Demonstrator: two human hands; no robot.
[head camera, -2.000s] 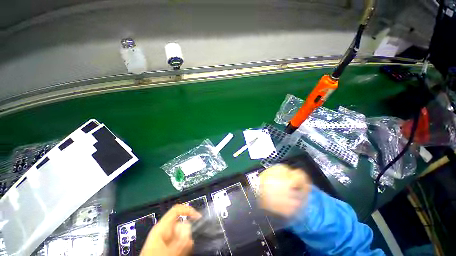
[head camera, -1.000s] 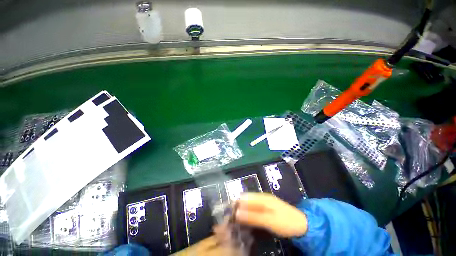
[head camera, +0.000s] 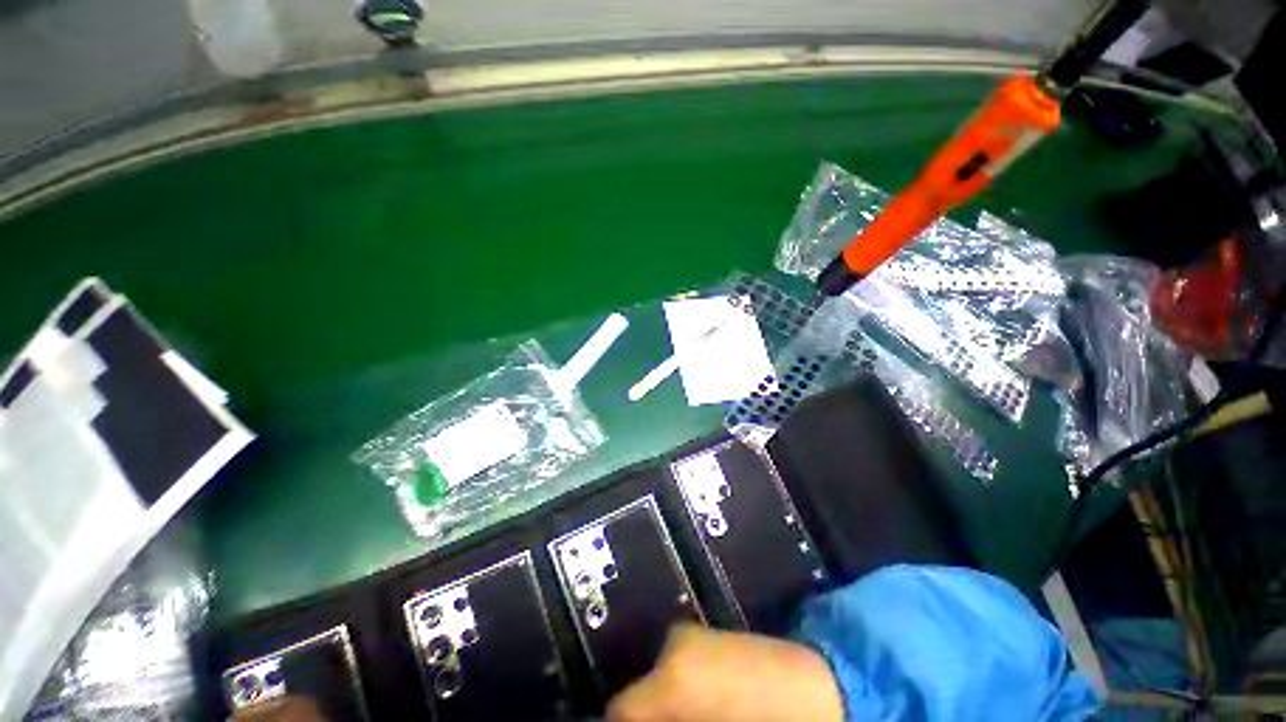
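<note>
A black tray (head camera: 874, 487) lies along the near edge with several black phone housings side by side. One housing (head camera: 656, 557) shows camera holes and a pale outline; another housing (head camera: 501, 635) lies to its left. My right hand (head camera: 726, 680), bare with a blue sleeve, is over the lower end of the housing nearer the tray's right side. Its fingers are partly cut off by the bottom edge. Only a bit of my left hand (head camera: 278, 710) shows at the bottom, over the leftmost housing (head camera: 325, 663). What either hand holds is hidden.
A small clear bag (head camera: 480, 444), a white card (head camera: 719, 353), a thin stick (head camera: 656, 378) and a dotted sheet (head camera: 790, 353) lie behind the tray. An orange screwdriver (head camera: 952, 176) hangs over clear bags (head camera: 973, 289). A large white sheet (head camera: 71, 480) lies left.
My hands were together over the tray's middle with a blurred clear piece between them. Now they are apart, left hand far left. The clear piece is out of sight. The view has shifted.
</note>
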